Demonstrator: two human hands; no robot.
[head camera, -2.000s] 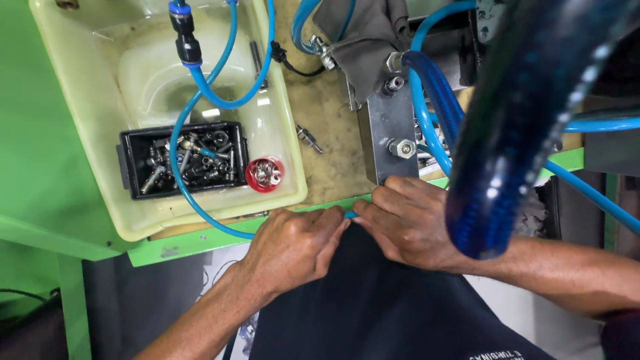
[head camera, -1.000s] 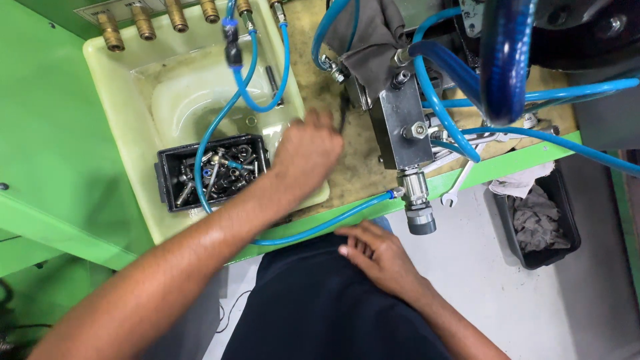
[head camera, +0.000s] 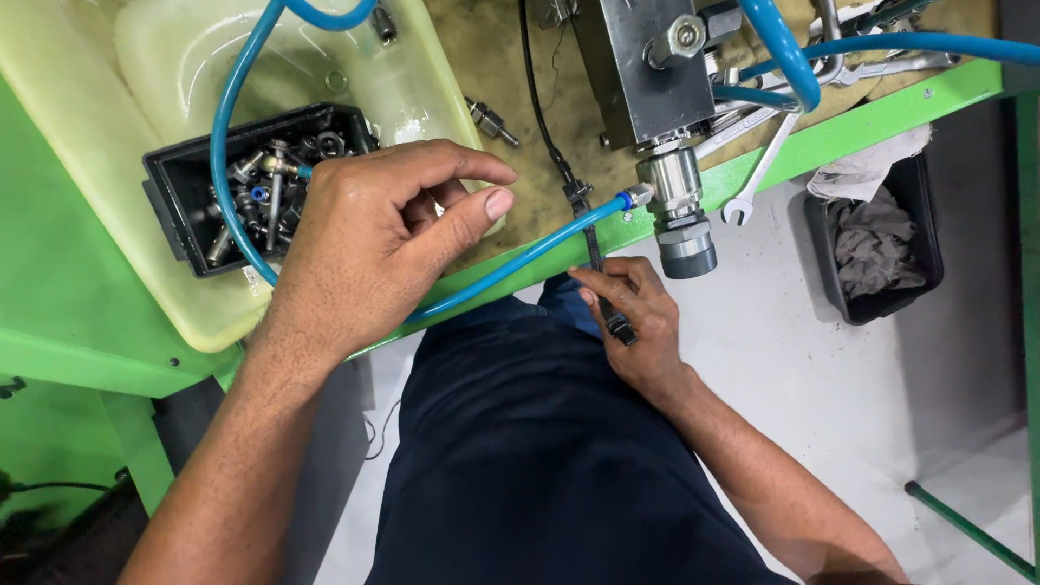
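My left hand (head camera: 390, 219) hovers with nothing in it over the side of the cream plastic tray (head camera: 455, 89), thumb and forefinger apart. In my right hand (head camera: 642, 317) is a black cable connector (head camera: 617, 325), below the bench edge; its cable (head camera: 536, 106) runs up across the bench. A blue air hose (head camera: 520, 262) passes behind my left hand and ends in a push-in fitting (head camera: 639, 196) on the steel valve fitting (head camera: 673, 183). That fitting sticks out beneath a dark metal block (head camera: 650, 73).
A black bin of metal fittings (head camera: 175, 175) stands in the tray. Several wrenches, one an open-end wrench (head camera: 760, 175), lie on the bench by its green edge (head camera: 861, 138). A loose fitting (head camera: 490, 120) lies beside the tray. Below, a black bin (head camera: 930, 236) holds grey rags.
Both hands held the blue hose two seconds ago; now its end is at the steel fitting. My right hand, without the connector one second ago, now holds it. The view has moved closer.
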